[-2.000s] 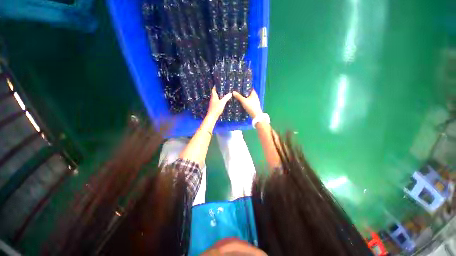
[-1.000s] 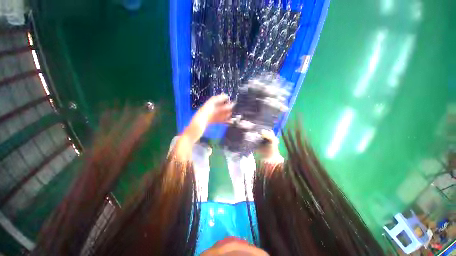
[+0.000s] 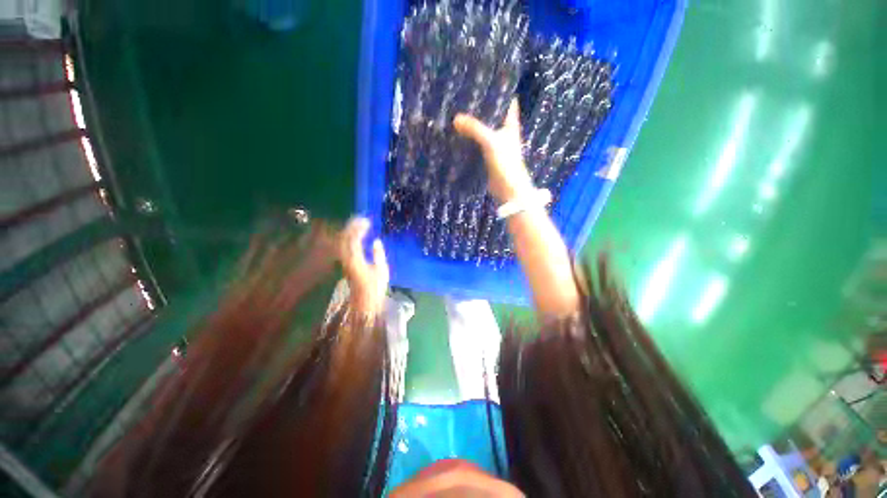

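A blue bin (image 3: 598,156) stands in front of me with dark circuit board panels in it, their rows of small parts shining. My right hand (image 3: 496,146) is over the bin, its thumb on a dark circuit board panel (image 3: 443,146) and its fingers at that panel's right edge. This panel is slightly blurred and overlaps others. More panels (image 3: 574,97) lie at the right, tilted. My left hand (image 3: 366,267) is at the bin's near left corner, thumb and fingers apart, holding no panel. Whether it touches the rim is unclear.
The bin is above a glossy green floor (image 3: 671,195). My legs in light trousers (image 3: 474,340) are just behind its near edge. A light plastic stool (image 3: 778,477) is at the lower right, with clutter beside it. A ribbed surface (image 3: 39,165) is at the left. Long hair hangs over both arms.
Both hands were on a panel in the bin, then one was lifted near my right hand, blurred. Now my right hand is further over the bin and my left has drawn back to its corner.
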